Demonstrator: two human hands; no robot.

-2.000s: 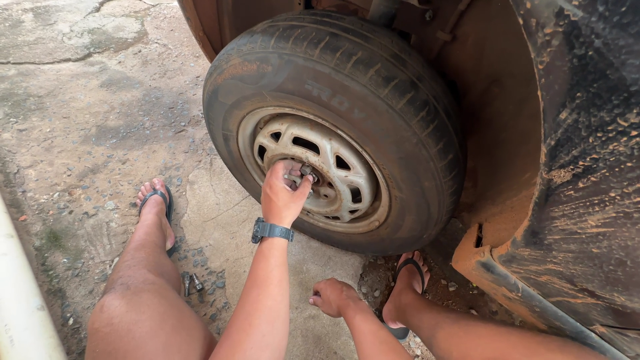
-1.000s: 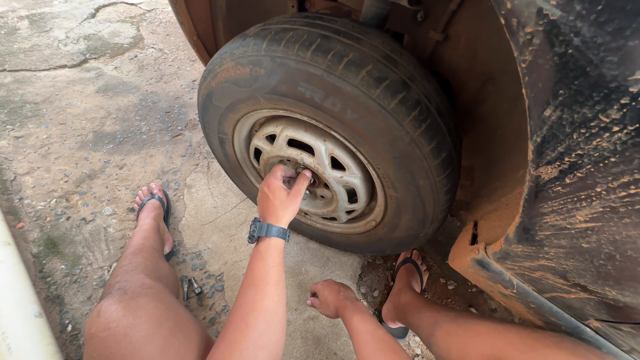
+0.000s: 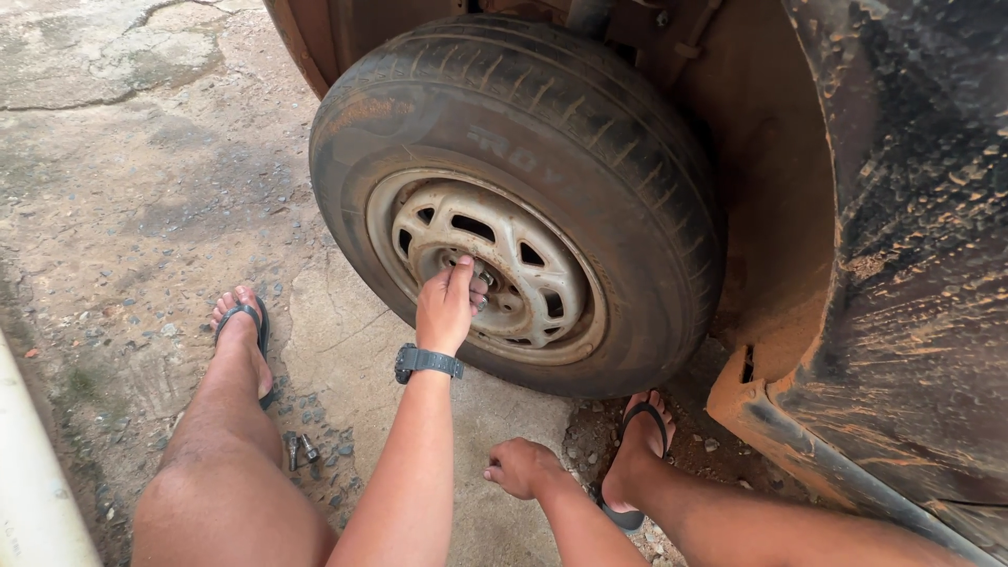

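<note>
My left hand (image 3: 450, 303), with a dark watch (image 3: 427, 363) on its wrist, is at the hub of a steel wheel rim (image 3: 504, 236). A metal wheel bolt (image 3: 486, 279) shows just past its fingertips, and another small metal piece shows by the curled fingers; whether they grip either one is hard to tell. The tire (image 3: 630, 228) around the rim is dusty black rubber. Lower down, my right hand (image 3: 521, 466) hangs over the concrete with its fingers curled, away from the wheel, and nothing shows in it. Loose wheel bolts (image 3: 302, 450) lie on the ground beside my left leg.
The car's muddy body panel (image 3: 929, 315) and rusty wheel arch (image 3: 780, 205) stand close on the right. My feet in black flip-flops (image 3: 264, 335) are on either side of my hands. A pale bar (image 3: 35, 480) runs along the lower left. Gravel lies on the cracked ground.
My left hand has shifted and turned slightly at the hub, its thumb now pointing up. My right hand has stayed low in much the same place.
</note>
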